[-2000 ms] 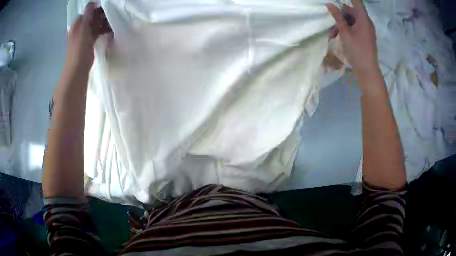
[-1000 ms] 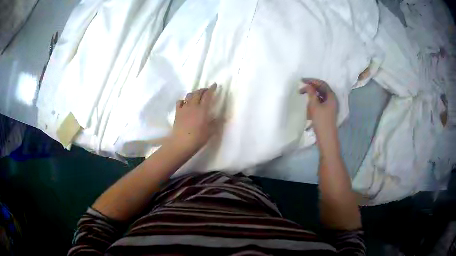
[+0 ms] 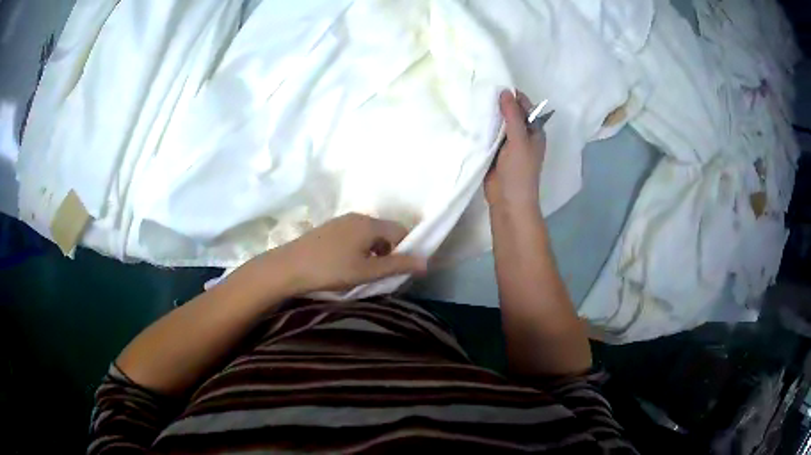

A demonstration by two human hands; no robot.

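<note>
A white garment [image 3: 373, 133] is spread over the table in front of my body. One edge of it is pulled up into a narrow fold between my hands. My left hand [image 3: 369, 249] pinches the lower end of this folded edge near the table's front. My right hand [image 3: 518, 147] pinches the upper end between thumb and fingers. Thread snips [image 3: 539, 114] are in my right hand, with the blades sticking out beyond the fingers to the upper right.
A white garment pile [image 3: 702, 195] lies at the right, with small brown pieces [image 3: 758, 203] on it. A tan card-like piece [image 3: 70, 222] sits at the left front edge of the cloth. Blue-grey table [image 3: 614, 191] shows between workpiece and pile. The floor is dark green.
The garment was first held up wide by both hands, then laid down. Now both hands have taken hold of an edge, my right hand has moved up and left, and the snips' blades show.
</note>
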